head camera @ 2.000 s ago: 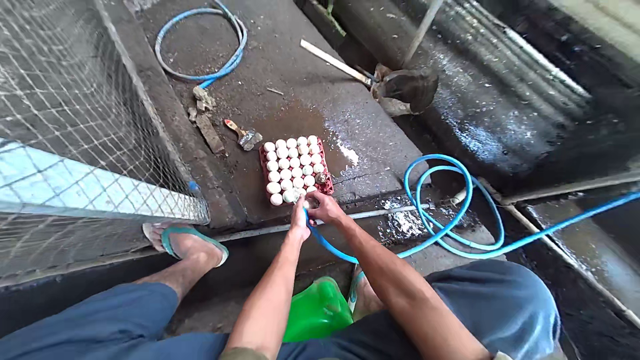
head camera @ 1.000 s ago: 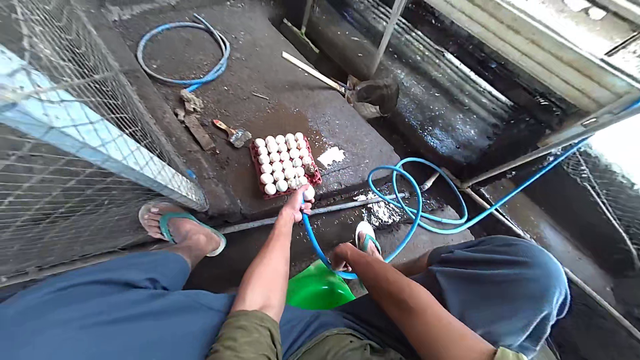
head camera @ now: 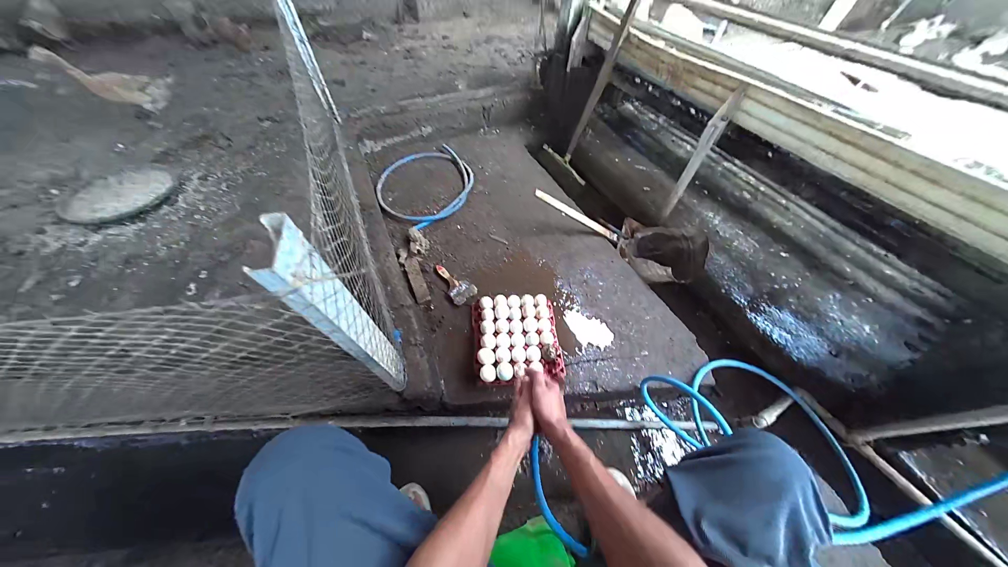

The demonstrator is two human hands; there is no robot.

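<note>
My left hand (head camera: 522, 407) and my right hand (head camera: 546, 398) are together at the near edge of a red egg tray (head camera: 560, 361). White eggs (head camera: 516, 339) fill most of the tray; a dirty brownish lump sits near its right corner. A blue hose (head camera: 539, 484) runs up to the underside of my hands, and its end is hidden there. Whether an egg is between my palms cannot be made out. Below my forearms lies a green plastic object (head camera: 532, 545), partly covered.
A brush (head camera: 457, 287) lies left of the tray, beside a piece of wood (head camera: 415, 276). Coiled blue hose (head camera: 425, 218) is farther back. A long-handled tool (head camera: 575, 213) lies at the right. Netting (head camera: 197, 362) and a metal post (head camera: 327, 303) stand left. More hose loops (head camera: 819, 425) lie right.
My right hand has come up from low near the green object to join my left at the tray's near edge. The view has swung to show more ground at the left.
</note>
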